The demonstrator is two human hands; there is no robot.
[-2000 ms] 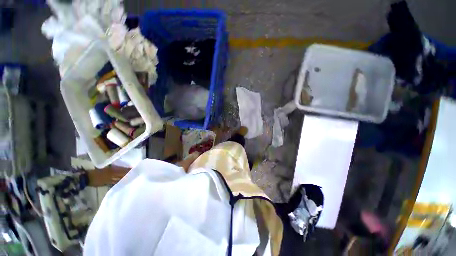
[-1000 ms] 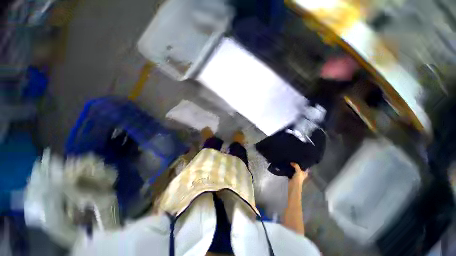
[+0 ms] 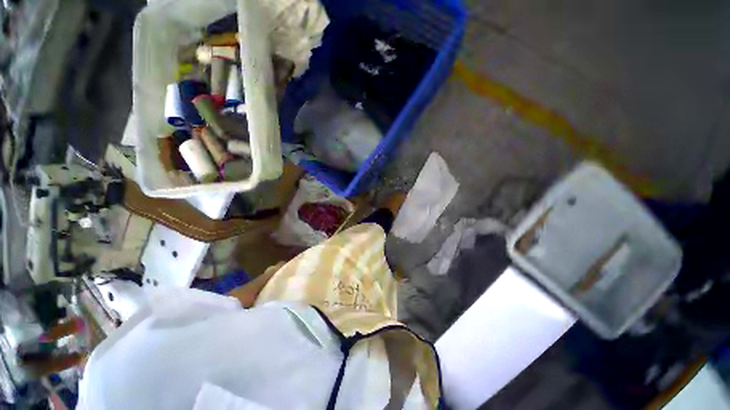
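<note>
Neither of my hands shows clearly. A blurred skin-toned shape lies at the far lower left, and I cannot tell if it is a hand. The striped cream apron [image 3: 340, 276] covers my lap, with a white sleeve in front. A white tub [image 3: 266, 104] of mixed thread cones [image 3: 210, 120] stands at the upper left. Beside it is a blue crate [image 3: 428, 96] with black fabric [image 3: 376, 68] and a pale bag-like piece inside.
A grey-white tub [image 3: 604, 240] and a long white board or bench [image 3: 504, 340] are at the right. Pale scraps [image 3: 428, 200] lie on the floor by my foot. Sewing machinery [image 3: 56, 224] is at the left. A yellow line [image 3: 528, 108] crosses the floor.
The view has swung to the machine side. A second ago my right hand held a black bundle beside the white board; hand and bundle are now out of view.
</note>
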